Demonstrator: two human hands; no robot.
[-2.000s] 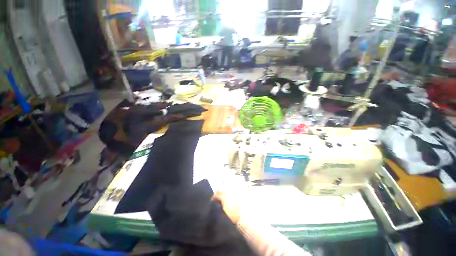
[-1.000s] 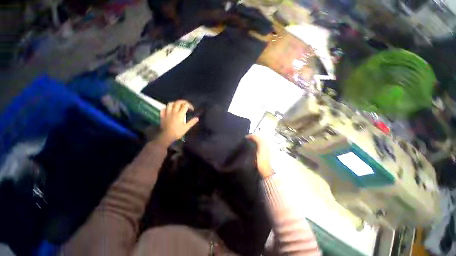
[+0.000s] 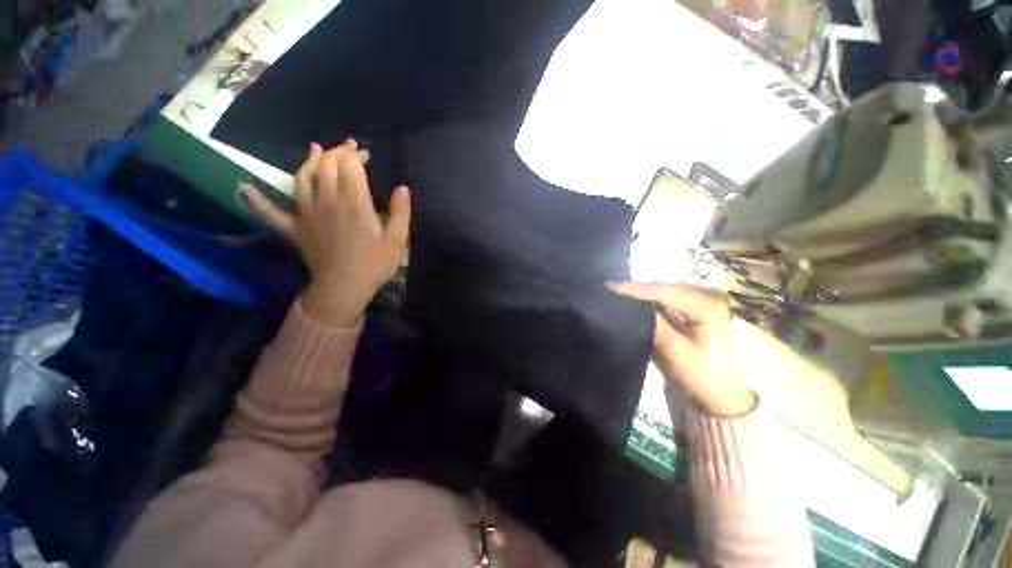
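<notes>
A large black garment panel lies across the white sewing table and hangs over its green front edge towards my lap. My left hand is spread with fingers apart on the panel's left part, near the table edge. My right hand is at the panel's right edge, its index finger extended onto the cloth. Whether it pinches the cloth is hidden. The panel's edge lies beside the bright needle plate. The sewing machine head stands to the right, above my right hand.
A blue plastic crate with dark pieces and clear plastic is at the left, close to my left forearm. The machine's green panel with a white screen is at the right rim. Dark cloth with white parts lies behind the machine.
The view has moved closer and down onto the table. My left hand has spread flatter on the cloth. My right hand's index finger now points left over the panel, near the needle plate.
</notes>
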